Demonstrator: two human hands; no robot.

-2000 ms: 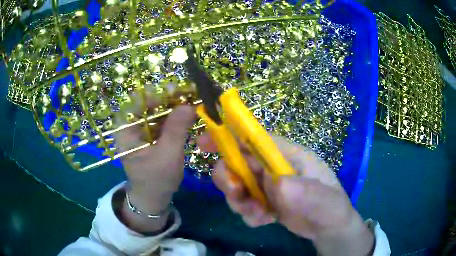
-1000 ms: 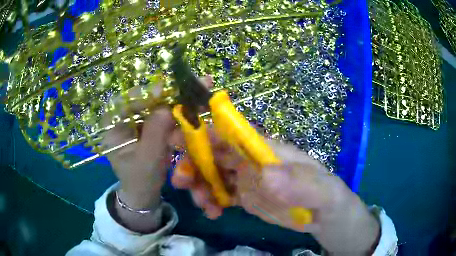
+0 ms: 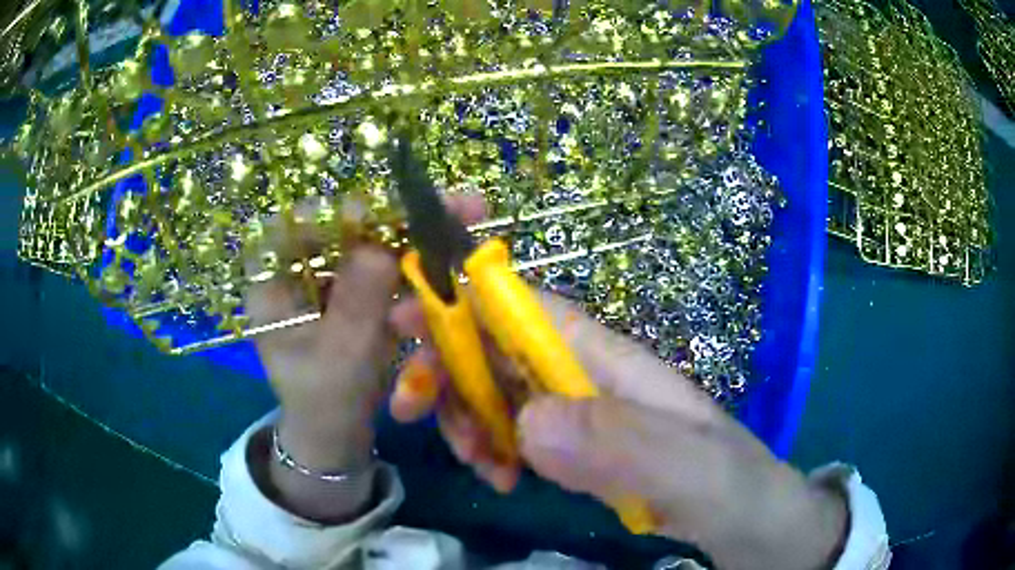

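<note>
My left hand (image 3: 328,323) grips the near edge of a gold sprue frame (image 3: 445,87), which is held over the blue plastic tray (image 3: 796,223). My right hand (image 3: 579,412) is closed around the side cutters (image 3: 518,317), with yellow-orange handles. Their dark jaws point up and away, over the frame's near part, close to my left fingers. Whether the jaws touch a part cannot be told, as the picture is blurred there. Small gold plated parts (image 3: 312,145) sit on the frame's bars. Loose cut parts (image 3: 712,278) lie heaped in the tray below, glittering gold and silver.
Stacked gold frames (image 3: 907,145) lie on the dark teal table (image 3: 890,367) right of the tray. More frames (image 3: 56,206) lie at the left, and part of another shows at the top right corner. White sleeves cover my forearms.
The cutters and my right hand have moved left and slightly down since the first frame. The held frame has shifted a little. The tray's right side appears slightly further left.
</note>
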